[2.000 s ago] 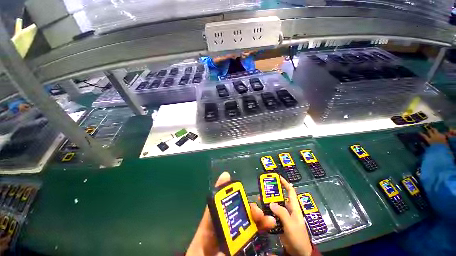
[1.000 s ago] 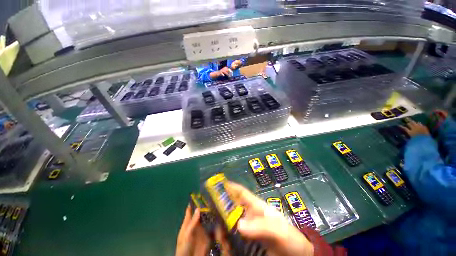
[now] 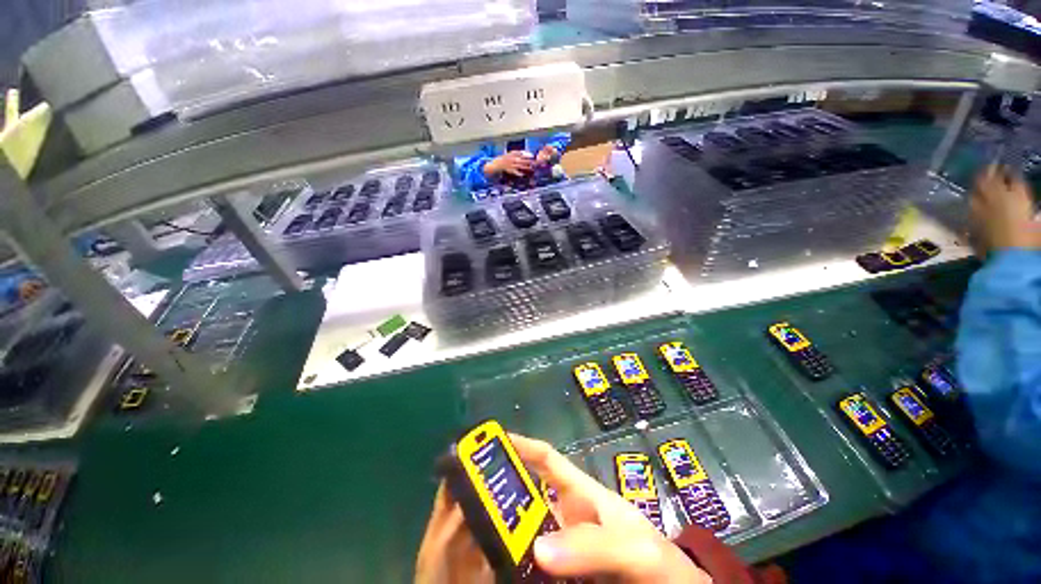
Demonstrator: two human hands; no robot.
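Note:
A keypad phone [image 3: 499,485] with a yellow frame and lit menu screen is held up in front of me, tilted, screen towards me. My right hand [image 3: 594,530] grips it from the right, thumb over the keypad. My left hand [image 3: 443,550] is closed low on the left, partly hidden behind this phone. A dark edge shows beside the phone there; whether it is a second phone is unclear. The clear blister tray [image 3: 776,456] on the bench holds several yellow-framed phones [image 3: 637,384] with lit screens, just right of my hands.
A coworker's blue sleeve [image 3: 1005,354] and more phones [image 3: 873,430] are at the right. Tray stacks with black units [image 3: 548,257] stand behind the bench. Small green and black pieces [image 3: 392,325] lie on the white strip. A power strip [image 3: 502,103] hangs on the shelf rail.
The two phones were side by side two seconds ago; now one is in front, covering most of my left hand. The coworker's hand at the right has moved up and back.

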